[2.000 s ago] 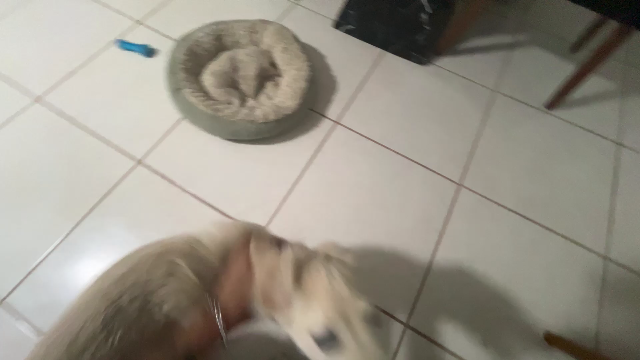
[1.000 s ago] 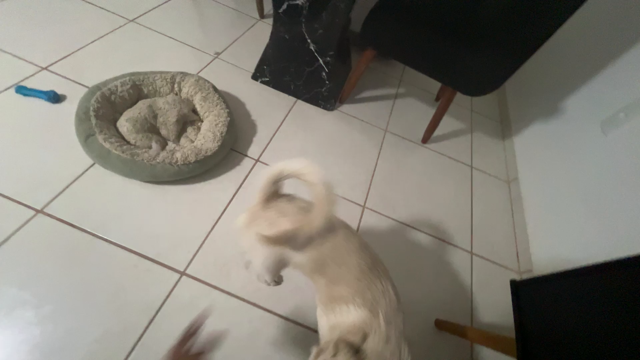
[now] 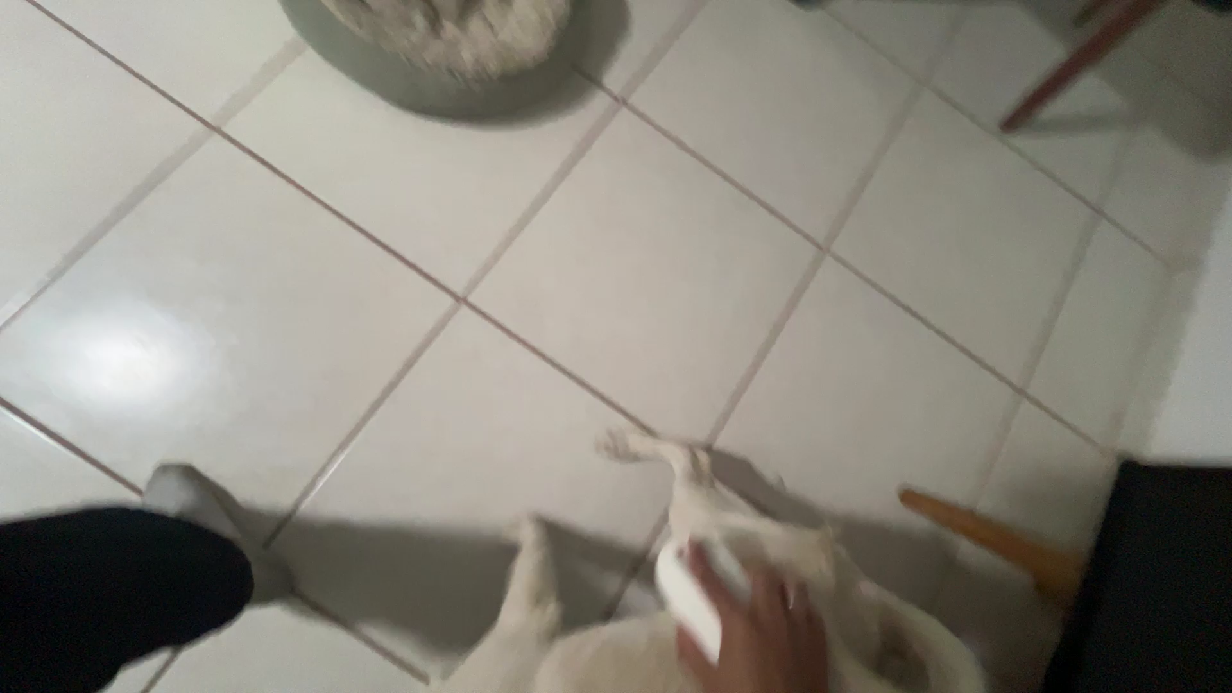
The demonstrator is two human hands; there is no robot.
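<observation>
My right hand [image 3: 756, 621] reaches in from the bottom edge, with a ring on one finger. Its fingers are closed around a smooth white handheld object [image 3: 688, 597], whose kind I cannot tell. The object is against or just above the body of a cream short-haired dog [image 3: 606, 659] on the tiled floor. One paw [image 3: 626, 446] and another leg [image 3: 532, 577] of the dog stretch out over the tiles. The bottom edge cuts off much of its body, and blur hides detail. My left hand is not in view.
A green round pet bed [image 3: 452, 101] with fleecy lining lies at the top. A dark-clothed leg [image 3: 125, 587] with a grey-covered foot [image 3: 192, 496] is at the lower left. At right are a wooden furniture leg [image 3: 991, 534], a black furniture surface [image 3: 1145, 577] and a reddish chair leg [image 3: 1078, 67].
A second ago the dog stood with its curled tail toward the pet bed; now its legs extend there. My right hand now holds the white object over it. The view has tilted down.
</observation>
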